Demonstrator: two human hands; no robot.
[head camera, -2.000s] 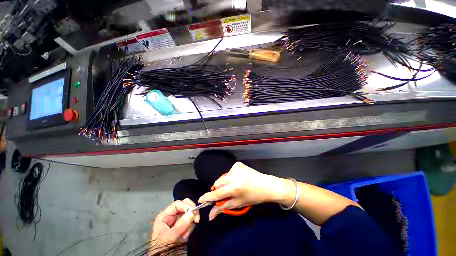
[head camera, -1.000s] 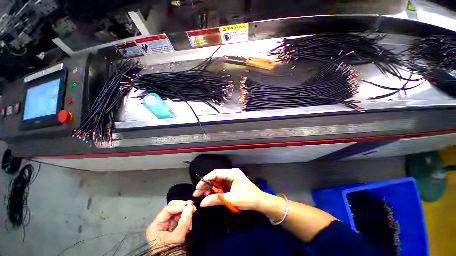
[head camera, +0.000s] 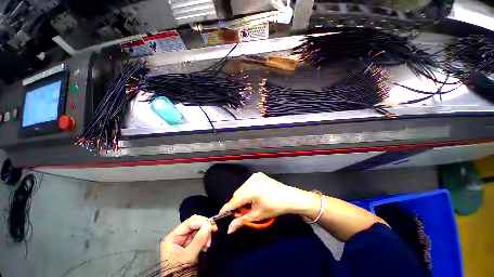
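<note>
My right hand (head camera: 262, 199) holds orange-handled scissors (head camera: 254, 221) over my lap, their short dark blades pointing left at my left fingertips. My left hand (head camera: 187, 242) pinches a small cable end between thumb and fingers; the tip is too small to make out clearly. Thin black cable lengths (head camera: 181, 269) show below my left hand at the picture's bottom edge, partly cut off. The blade tips touch or nearly touch the pinched end.
Black cable bundles (head camera: 319, 100) with coppery ends lie on the metal tray (head camera: 142, 116), with a teal roll (head camera: 167, 110) and a wooden-handled tool (head camera: 281, 63). A control panel (head camera: 42, 103) stands far left. A blue bin (head camera: 447, 227) holds cables at right. Black cable (head camera: 21, 208) lies on the floor.
A second ago the scissors were lifted off the left fingertips and turned upward; now the blades are back at the pinched end. The view has shifted slightly.
</note>
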